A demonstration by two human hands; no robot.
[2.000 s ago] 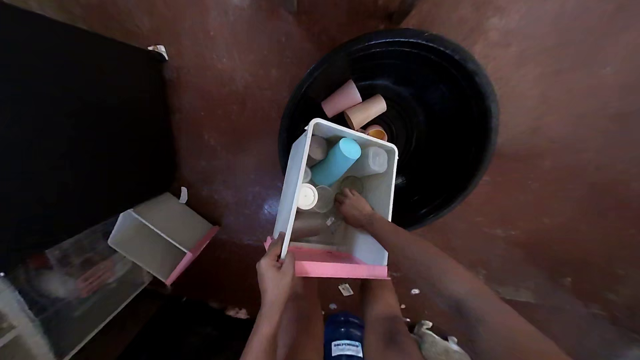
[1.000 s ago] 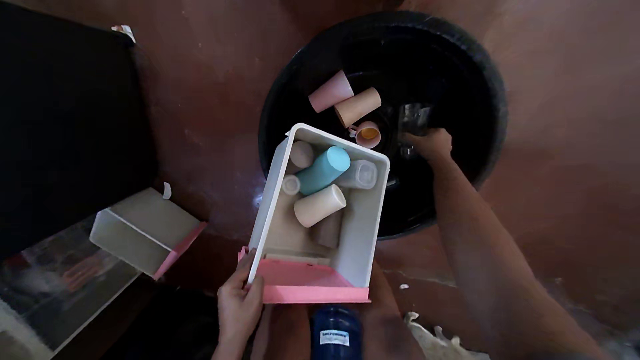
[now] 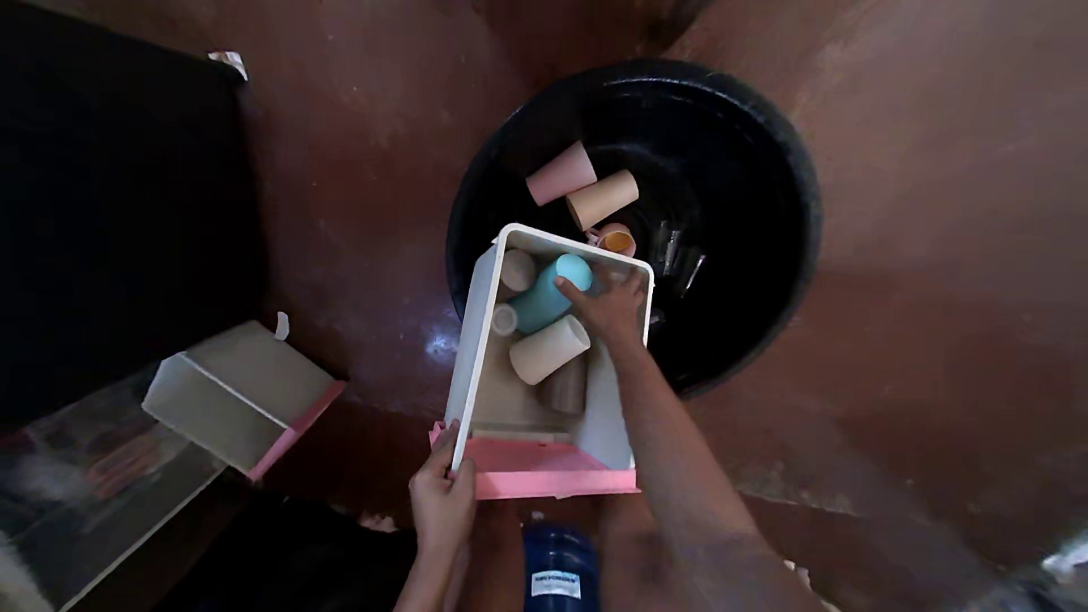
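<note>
My left hand [image 3: 442, 493] grips the near left corner of a white plastic drawer [image 3: 470, 357] with a pink front [image 3: 557, 484]. My right hand [image 3: 614, 306] reaches into the drawer's far right corner, its thumb by a turquoise tumbler [image 3: 544, 297]; what its fingers touch is hidden. Around that tumbler lie a cream cup [image 3: 550, 349], a brownish cup [image 3: 565, 387] and small translucent containers [image 3: 518, 270]. Beyond the drawer, a black round tub [image 3: 748, 212] holds a pink cup [image 3: 562, 173], a peach cup [image 3: 603, 199], a small mug [image 3: 615, 240] and clear glassware [image 3: 671, 248].
A second drawer [image 3: 238, 391] with a pink front lies on the reddish floor at left, beside a large black object [image 3: 119, 187]. Clear plastic panels [image 3: 102, 476] are at lower left. A blue bottle [image 3: 561, 569] with a label stands between the person's legs.
My right hand went from the drawer into the tub, then came back into the drawer. Clear glassware now shows in the tub. The cream cup lies tilted, where earlier it stood upright at the left.
</note>
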